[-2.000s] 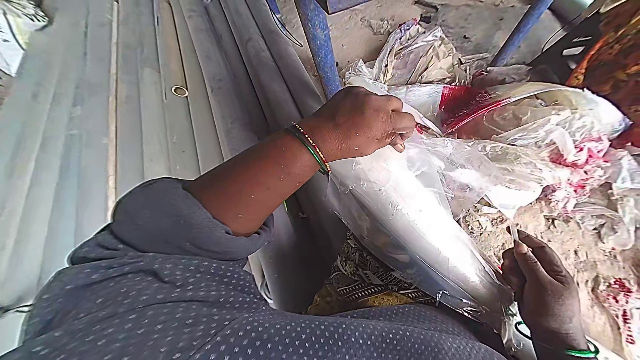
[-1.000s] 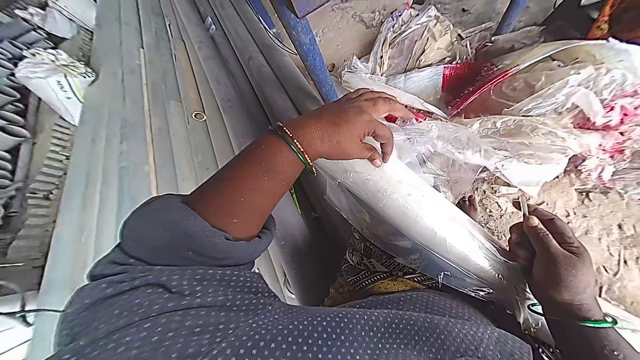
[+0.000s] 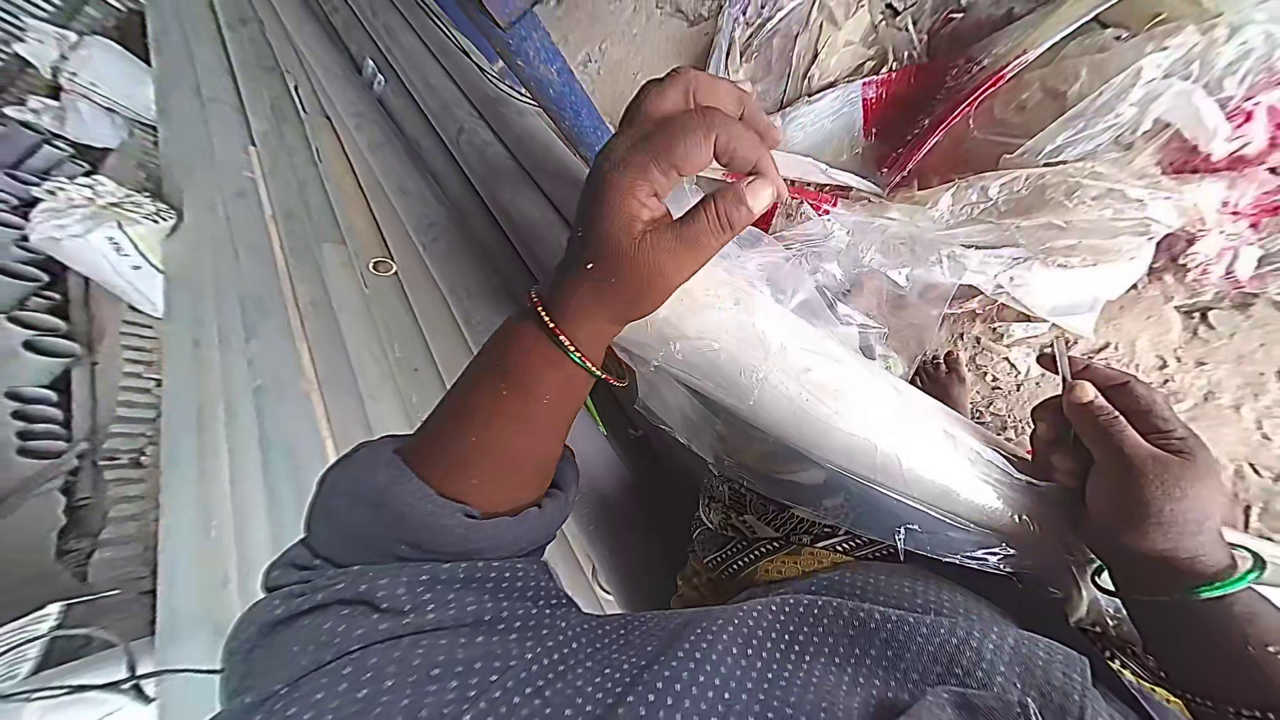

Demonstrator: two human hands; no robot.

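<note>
A long white object wrapped in clear plastic film (image 3: 820, 390) lies slantwise across my lap. Over its upper end is my left hand (image 3: 690, 180), thumb and fingers curled toward each other beside loose clear plastic; whether they pinch any of it is unclear. My right hand (image 3: 1140, 470), at the object's lower end, is closed around a small thin tool (image 3: 1062, 362), whose narrow pale tip sticks up between thumb and forefinger; its kind cannot be told. Crumpled clear plastic sheeting (image 3: 1060, 220) with red parts spreads beyond the object.
Long grey pipes or profiles (image 3: 230, 400) lie side by side on the left, with a small ring (image 3: 382, 266) on them. A blue metal leg (image 3: 545, 75) stands at the top. Stacked pipe ends (image 3: 45, 350) and a white sack (image 3: 105, 245) are at far left. A bare foot (image 3: 945, 380) shows beyond the wrapped object.
My left hand has lifted from the wrapped object, where it rested flat a second ago, and its fingers have curled. My right hand keeps the thin tool near the lower end.
</note>
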